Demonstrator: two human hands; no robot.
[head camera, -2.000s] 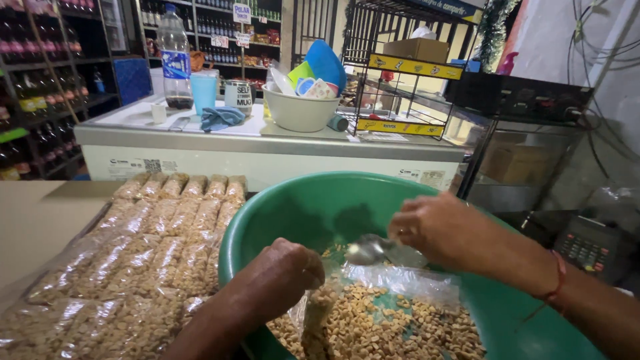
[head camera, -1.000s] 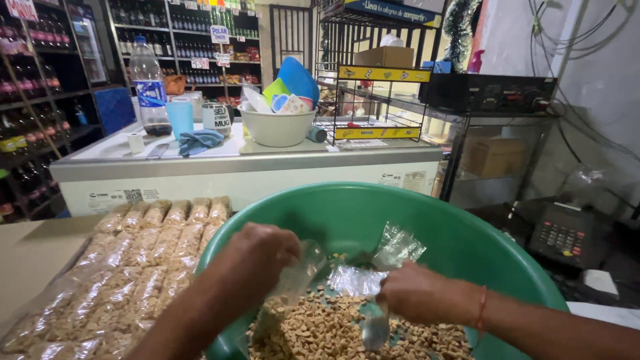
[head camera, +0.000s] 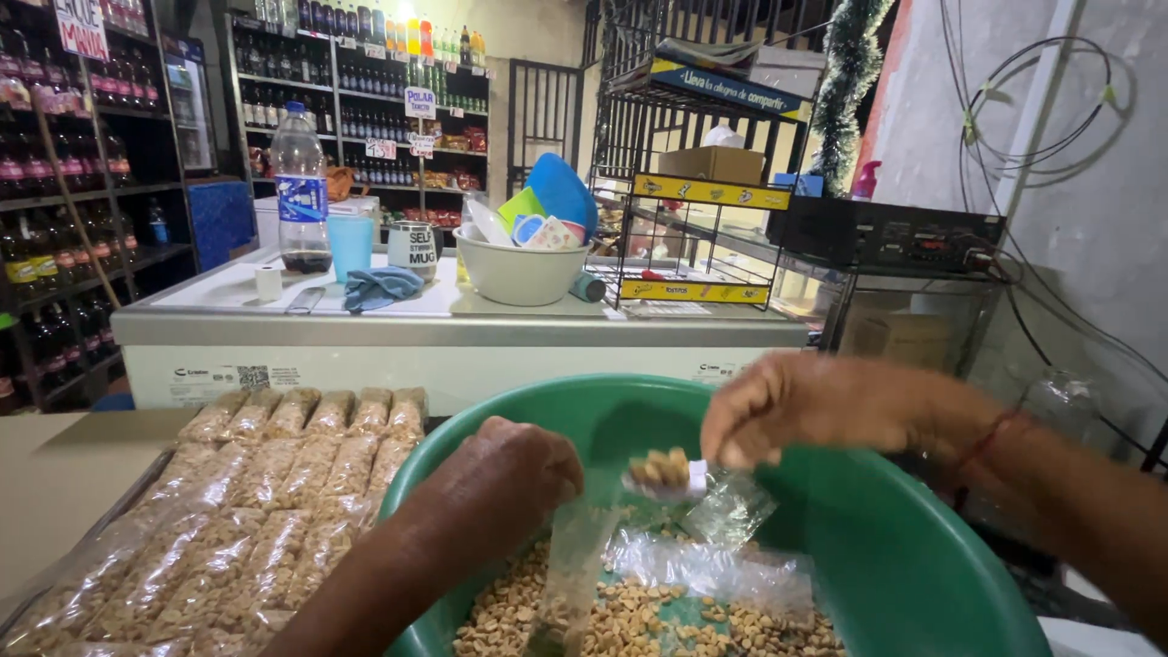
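Note:
A large green plastic basin (head camera: 922, 557) holds loose shelled peanuts (head camera: 639, 620). My left hand (head camera: 525, 465) is over its left side, fingers closed on the top of a narrow clear plastic bag (head camera: 570, 566) that hangs down to the peanuts. My right hand (head camera: 776, 411), blurred, grips a spoon (head camera: 664, 474) heaped with peanuts, right of the bag's top and apart from it. Crumpled clear bags (head camera: 703, 561) lie on the peanuts below the right hand. Left of the basin, filled peanut bags (head camera: 283, 484) lie in rows.
Behind the basin stands a white chest freezer (head camera: 456, 365). On it are a plastic bottle (head camera: 301, 201), a blue cup (head camera: 350, 248), a mug (head camera: 415, 248), a blue cloth (head camera: 381, 287), a bowl of plastic ware (head camera: 520, 266) and a wire rack (head camera: 707, 292). Black electronic equipment (head camera: 885, 233) sits at the right.
My right hand has risen from low in the basin, and the spoon now shows a heap of peanuts. The bag in my left hand hangs more upright than a second ago.

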